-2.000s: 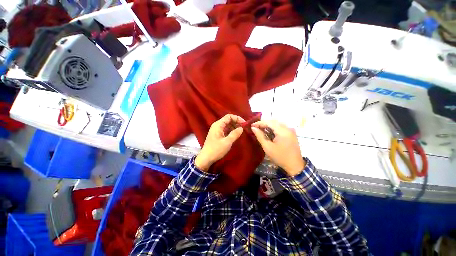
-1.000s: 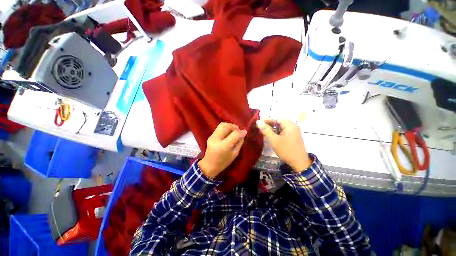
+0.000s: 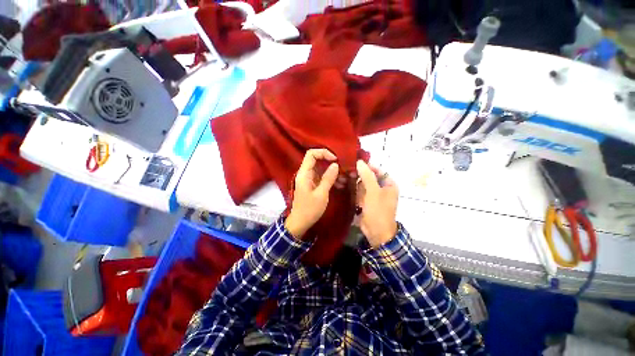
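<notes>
A dark-red garment piece point(image 3: 299, 104) lies spread on the white machine table and hangs over its front edge. My left hand point(image 3: 313, 191) pinches the red cloth near the table's front edge, with thumb and forefinger close together. My right hand point(image 3: 376, 201) is just beside it, its fingers curled at the right side of the same cloth. A small dark bit shows at my right fingers; whether it is a tool cannot be told. The cloth edge between the hands is partly hidden by the fingers.
The white JACK machine point(image 3: 529, 132) stands right, with orange-and-red-handled scissors point(image 3: 571, 236) before it. A grey-white machine head point(image 3: 115, 101) and small scissors point(image 3: 97, 156) are left. A blue bin point(image 3: 157, 278) with red cloth is below left; more red cloth point(image 3: 362, 24) lies behind.
My right hand has moved left, closer to my left hand, and turned more upright. My left hand has moved slightly up the cloth. The whole view has shifted a little.
</notes>
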